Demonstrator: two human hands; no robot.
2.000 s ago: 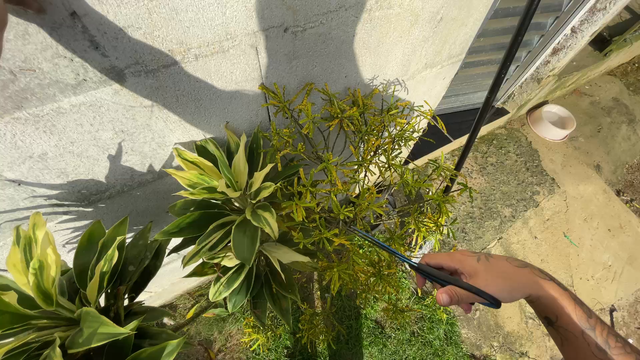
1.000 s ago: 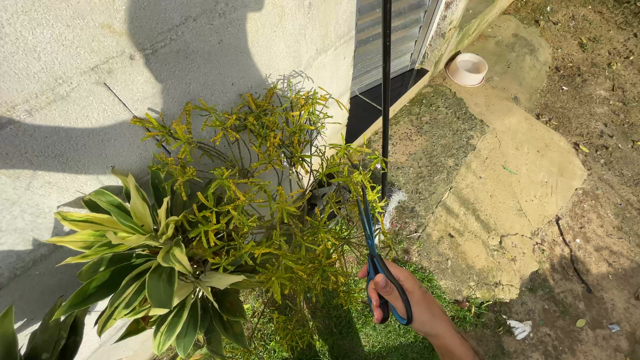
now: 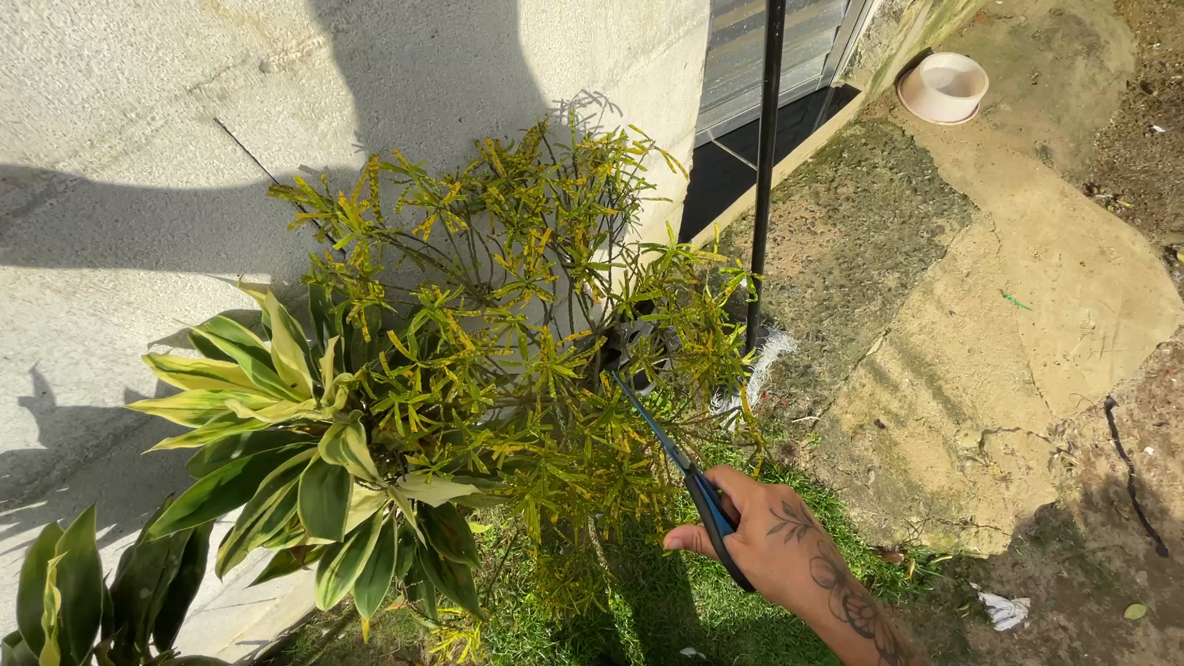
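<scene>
My right hand grips the dark handles of a pair of scissors at the lower right of centre. Their bluish blades point up and left, with the tips among the stems of a bushy shrub with narrow yellow-green leaves. The blades look closed or nearly so; whether a stem lies between them cannot be told. A broad-leaved variegated plant stands left of the shrub. My left hand is out of view.
A pale wall rises behind the plants. A black pole stands right of the shrub, beside a slatted metal door or shutter. Cracked concrete holds a pale bowl. More broad leaves fill the lower left corner.
The scissors' blades, upright at the shrub's right side a second ago, now slant left and reach deeper into it. The view has swung to the right since the first frame.
</scene>
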